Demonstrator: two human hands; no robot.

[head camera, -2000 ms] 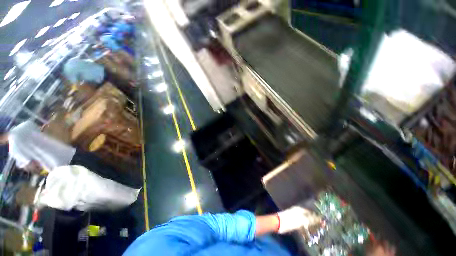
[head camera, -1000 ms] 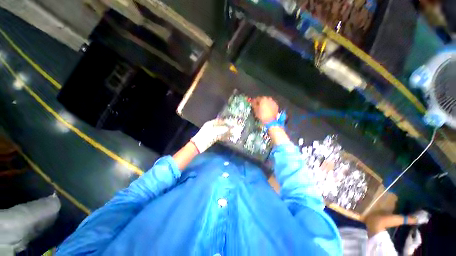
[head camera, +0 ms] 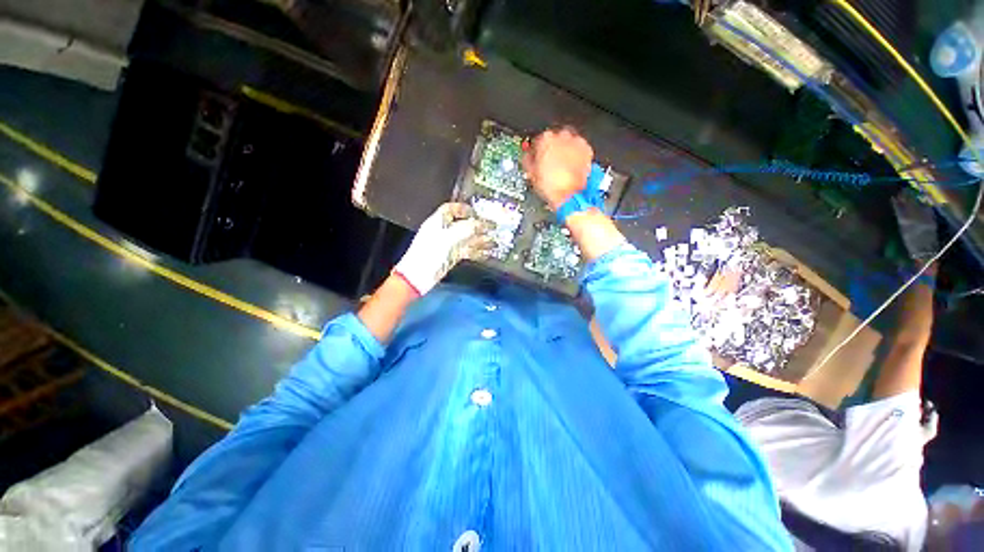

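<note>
A dark carrier tray (head camera: 520, 232) lies on the bench in front of me. Green circuit boards (head camera: 502, 162) crowded with small parts show in its openings. My left hand (head camera: 442, 248), in a white glove with a red cuff band, is at the tray's left edge, fingertips over a board; its exact hold is unclear. My right hand (head camera: 559, 164), bare with a blue wrist strap, is over the tray's upper right part, fingers bent down at a board's edge. Whether it grips anything is hidden.
Small silver pieces (head camera: 745, 302) are heaped in and beside an open cardboard box (head camera: 847, 323) on the right. A coiled blue cord (head camera: 755, 170) crosses the bench. A person in white (head camera: 852, 464) is at the lower right. Black crates (head camera: 162, 162) stand at left.
The view has steadied and shifted, so the tray shows more clearly. My right hand stays over the tray's upper part and my left hand at its left side. The coworker's arm has moved up.
</note>
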